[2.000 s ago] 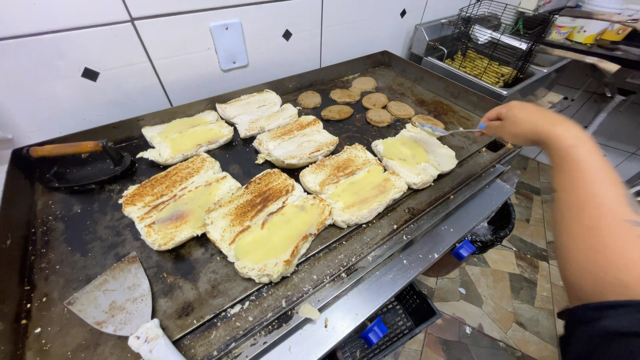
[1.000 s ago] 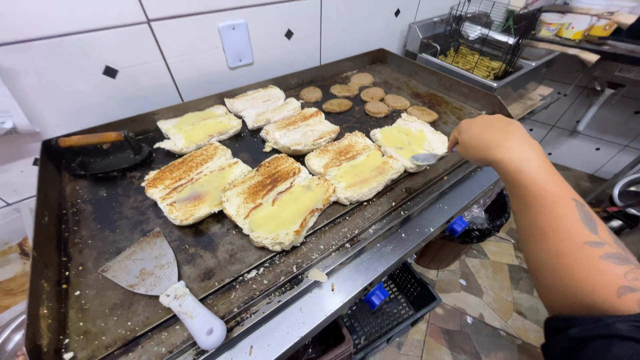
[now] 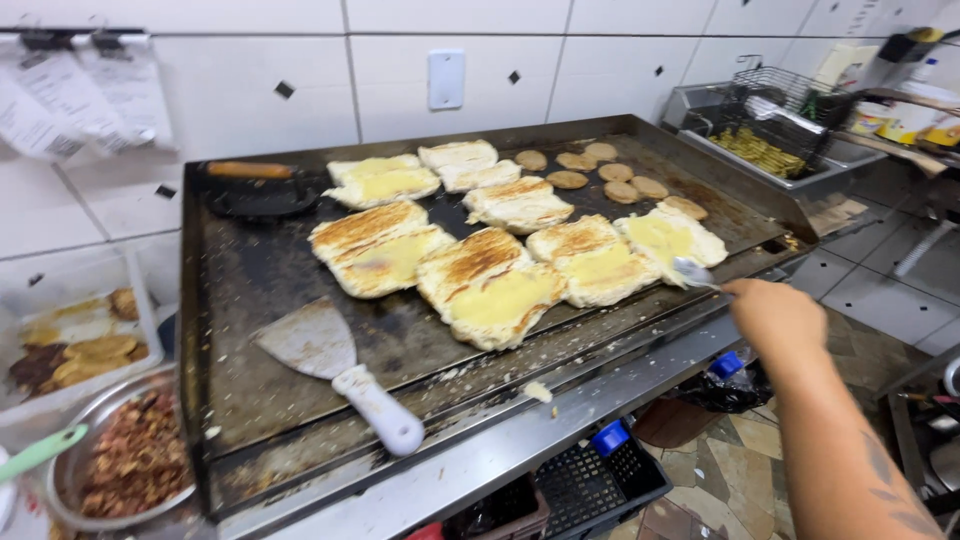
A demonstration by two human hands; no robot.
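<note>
My right hand (image 3: 776,319) grips the handle of a metal spoon (image 3: 691,271), whose bowl touches the near edge of the rightmost open bread roll (image 3: 671,238), which bears a yellow spread. Several more split rolls lie on the flat-top griddle (image 3: 247,375); some carry the same spread, such as the front one (image 3: 502,296), and two at the back (image 3: 517,204) show none. Several round patties (image 3: 616,172) lie behind them. A wide scraper with a white handle (image 3: 379,409) rests at the griddle's front left. My left hand is out of view.
A black press with a wooden handle (image 3: 250,170) sits at the back left. Left of the griddle are a bowl of chopped meat (image 3: 135,457) and a plastic tub (image 3: 142,307). A fryer with a wire basket (image 3: 784,90) stands at the right. Black crates (image 3: 600,487) are below.
My right hand and the spoon have moved from the far side of the rightmost roll to its near edge. The view has shifted left, bringing the meat bowl into sight.
</note>
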